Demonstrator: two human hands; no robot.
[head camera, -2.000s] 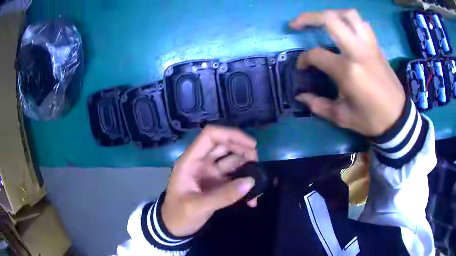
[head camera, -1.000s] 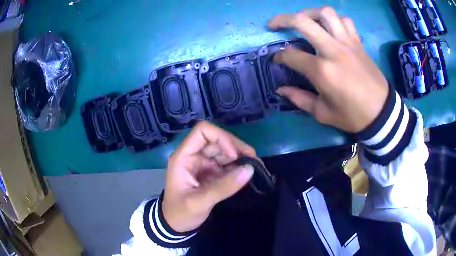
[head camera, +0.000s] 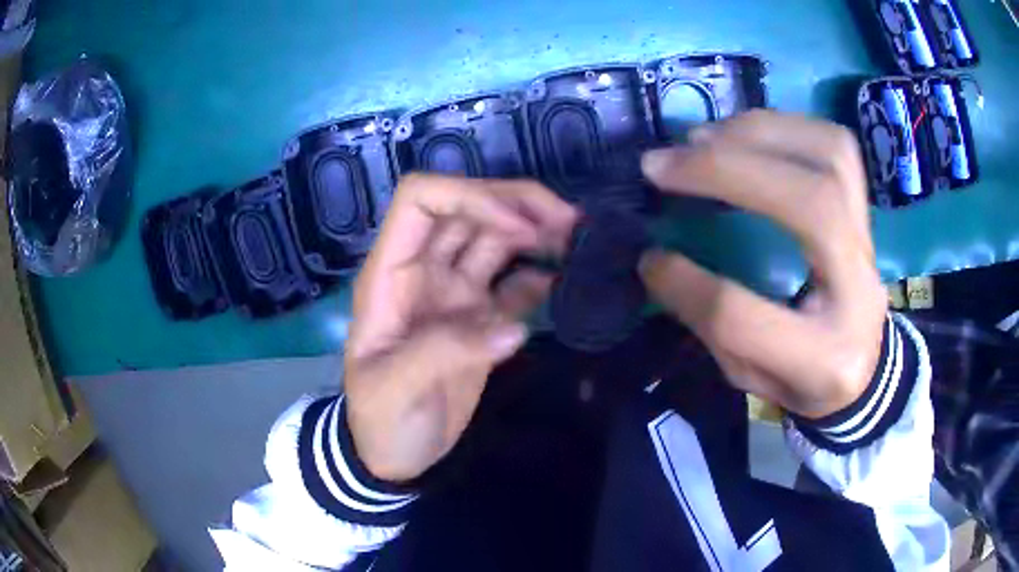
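Observation:
My left hand (head camera: 430, 318) holds a dark clump of small black pieces (head camera: 600, 279) at its fingertips, low in front of the row of housings. The clump is blurred and its parts cannot be told apart. My right hand (head camera: 782, 251) is at the clump's right side, thumb and finger at its edge; whether they grip a piece is unclear. Several black housing halves (head camera: 335, 190) lie in a slanting row on the teal mat (head camera: 224, 89), each with a raised oval. The right-hand housing (head camera: 684, 101) shows a bright glare in its oval; my right hand partly covers it.
A clear plastic bag (head camera: 73, 168) of black parts lies at the left. Housings with blue batteries and red wires (head camera: 918, 140) lie at the upper right. Brown cardboard (head camera: 34, 369) lines the left edge. Part of a person's checked clothing (head camera: 983, 391) shows at the right.
My right hand has come down from the right-hand housings to my left hand. My left hand has risen with the dark clump. The view has shifted, showing another housing at the row's right end.

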